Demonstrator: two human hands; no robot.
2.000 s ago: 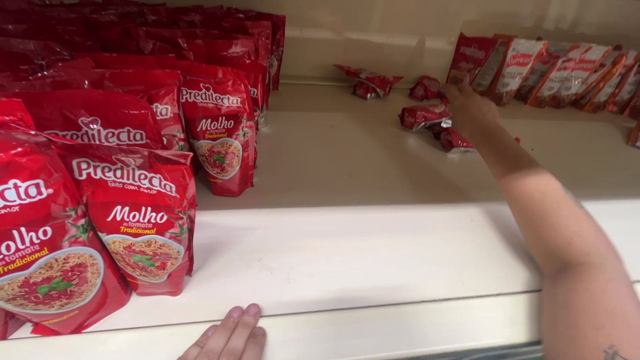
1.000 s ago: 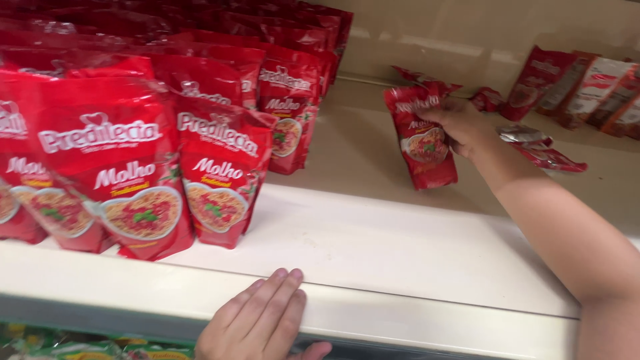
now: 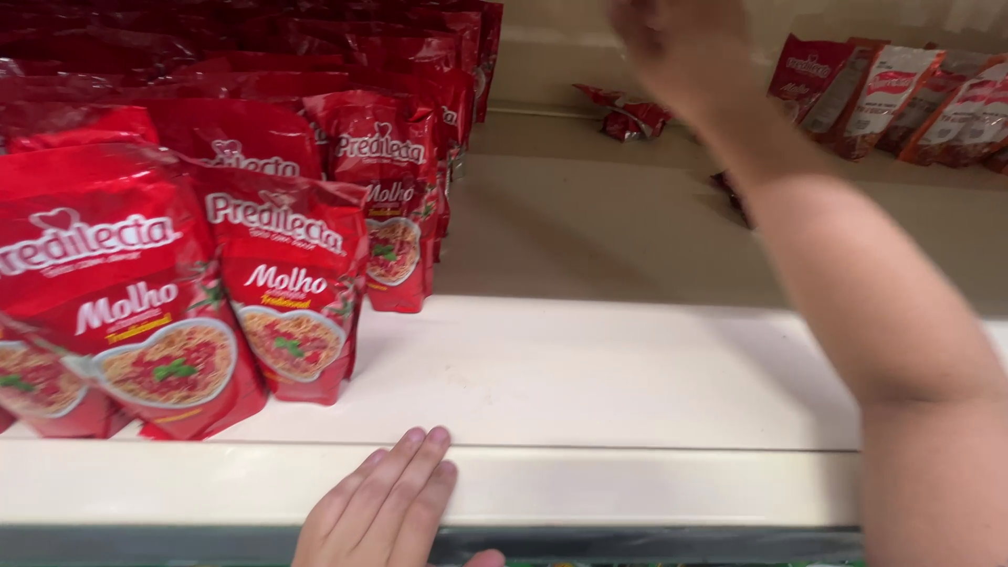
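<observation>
My left hand rests on the front edge of the white shelf, fingers out and holding nothing. Raised at the top of the view, my right hand is blurred and cut off by the frame, so whether it holds something cannot be told. Behind and left of it, a red pouch lies near the back wall. Part of another red pouch shows beside my right forearm, which hides the rest. Red Predilecta tomato sauce pouches stand upright in rows on the left.
At the back right, a red pouch stands beside several orange and white pouches. A beige wall closes the shelf at the back. Below the shelf's front lip runs a dark strip.
One second ago my right hand held a red pouch upright over the shelf; now that hand is higher, at the top of the view. My left hand stays at the shelf edge.
</observation>
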